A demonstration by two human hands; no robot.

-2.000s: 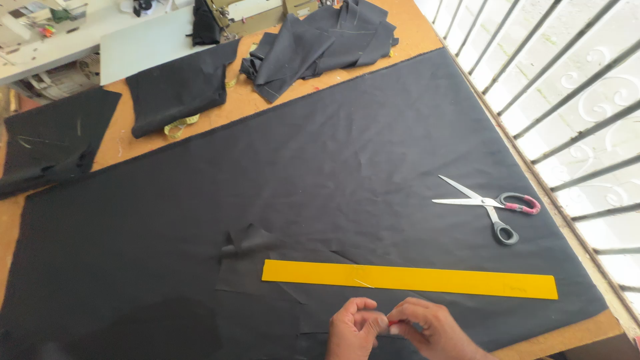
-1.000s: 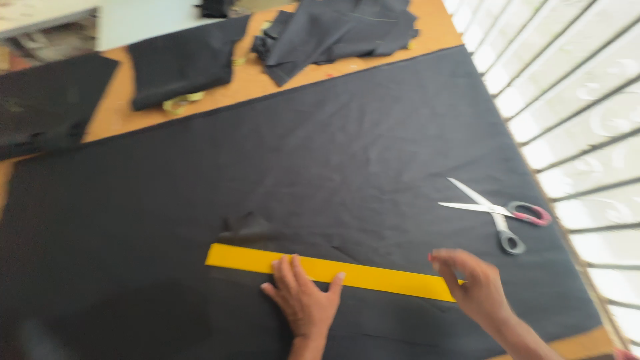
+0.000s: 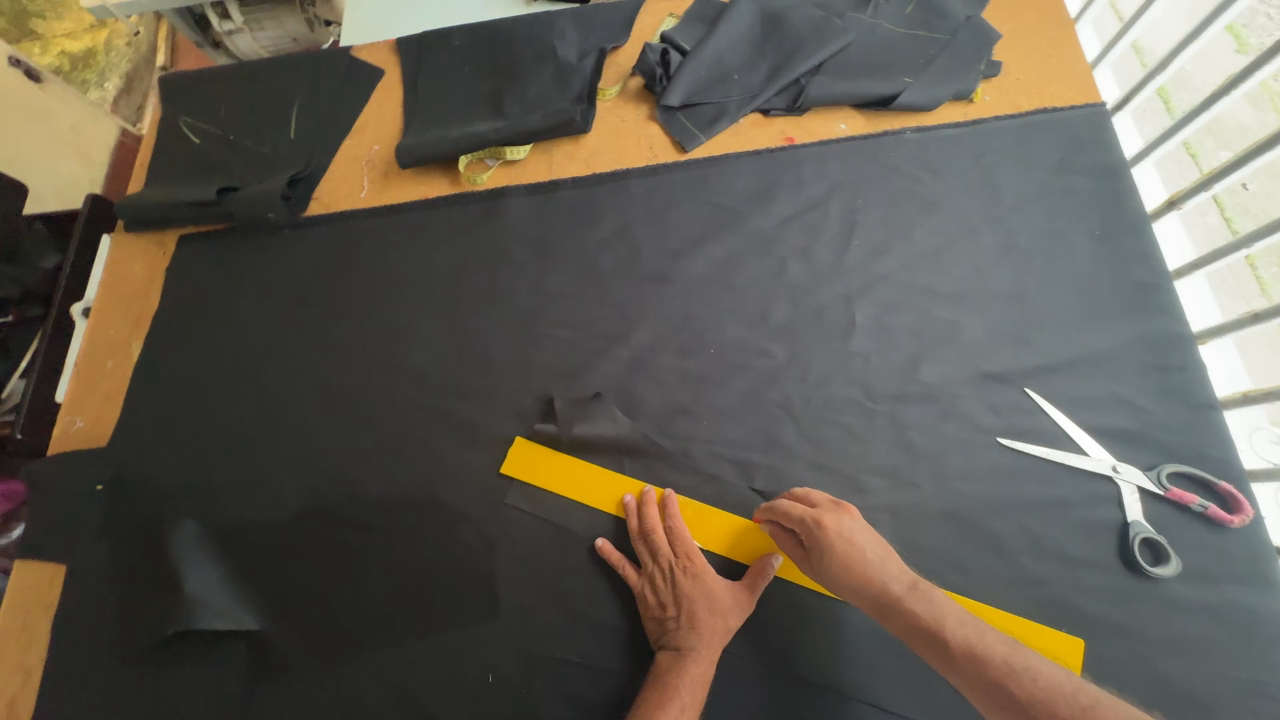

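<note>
A flat yellow ruler (image 3: 575,475) lies slanted on a large sheet of black fabric (image 3: 680,290). My left hand (image 3: 675,570) presses on it with spread fingers, its thumb at the lower edge. Just to the right, my right hand (image 3: 820,535) has its fingers pinched together at the ruler's upper edge; whatever is between the fingertips is too hidden to name. The right forearm crosses over the ruler. Small folded or cut bits of black fabric (image 3: 590,415) show above the ruler's left end. Scissors (image 3: 1115,470) with grey and pink handles lie spread on the fabric at the right.
Folded black fabric pieces (image 3: 250,130) (image 3: 500,85) and a heap of black cloth (image 3: 820,60) lie along the far side of the wooden table (image 3: 350,180). A yellow measuring tape (image 3: 490,160) pokes out beneath one piece. White metal bars (image 3: 1200,200) run beside the right edge.
Two seconds ago both hands were together below the ruler. The left hand has come down on the ruler, the right has moved to its upper edge, and the ruler now slants more steeply.
</note>
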